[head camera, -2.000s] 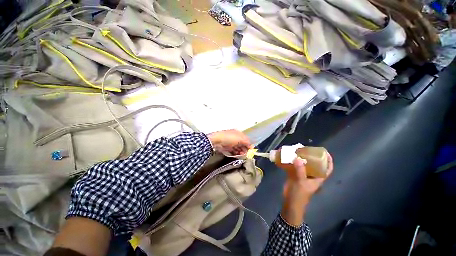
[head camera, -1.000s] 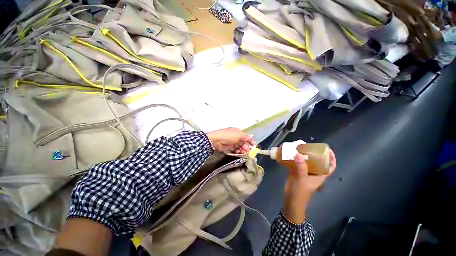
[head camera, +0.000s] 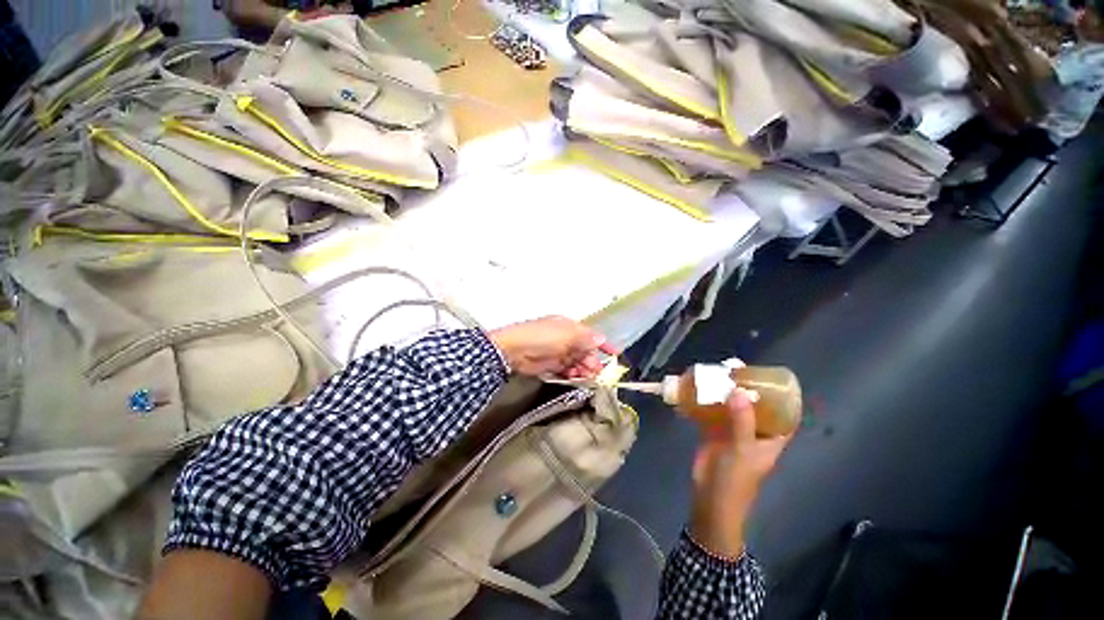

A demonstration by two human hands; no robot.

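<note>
A beige handbag [head camera: 472, 551] with a blue-covered piece on its front lies below my arms, its long zipper mouth running up to the right. My left hand [head camera: 555, 349] pinches the small yellow zipper end [head camera: 611, 373] at the bag's upper right corner. My right hand [head camera: 730, 466] holds a clear glue bottle [head camera: 765, 402] with amber-brown liquid and a white label, lying nearly level. Its thin pale nozzle points left, with the tip at or very near the yellow end; exact contact cannot be told. My left sleeve hides part of the bag.
More beige handbags [head camera: 351, 109] with yellow edging are heaped at the left. A pile of beige pieces [head camera: 678, 91] lies across the white table [head camera: 484, 248]. Brown pieces [head camera: 987, 61] are at the far right. Dark floor lies right of the table edge. A hand or arm shows at the top left.
The glue bottle has dropped slightly and tilts a little more, its nozzle still at the yellow end. My left hand keeps its pinch. The view has shifted slightly.
</note>
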